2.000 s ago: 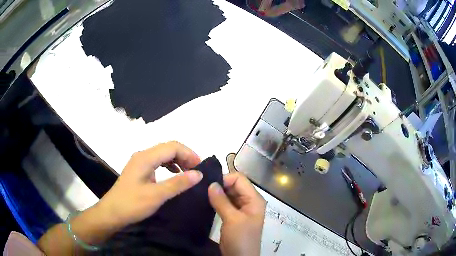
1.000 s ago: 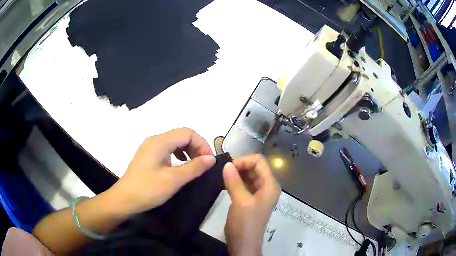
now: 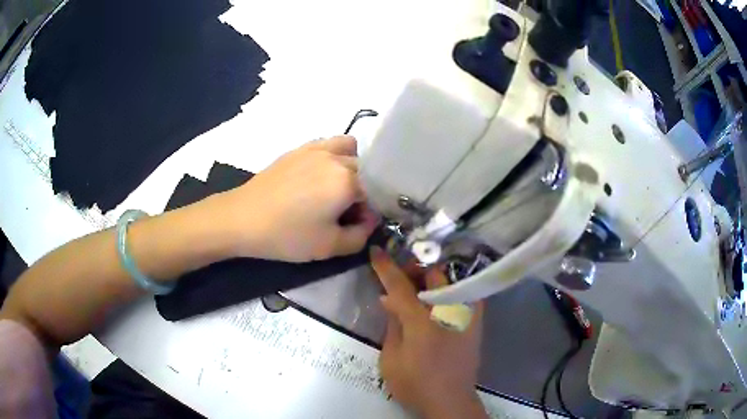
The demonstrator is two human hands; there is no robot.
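A black cut piece (image 3: 237, 282) lies on the white table and runs under my left forearm to the needle area of the sewing machine (image 3: 524, 188). My left hand (image 3: 307, 204) holds its far end close beside the needle, fingers curled. My right hand (image 3: 426, 344) is below the machine head, its fingertips at the end of the cloth by the presser foot; part of the fingers is behind the head. The needle and the exact fingertip contact are hidden.
A large black stack of cut pieces (image 3: 147, 90) lies at the upper left of the white table (image 3: 328, 49). Red-handled snips (image 3: 579, 317) and a black cable lie right of my right hand. A printed ruler (image 3: 303, 348) marks the near edge. Racks stand at far right.
Both hands have moved the cloth up and right, from in front of the machine to under its head. The head camera is now closer to the machine, which looks larger.
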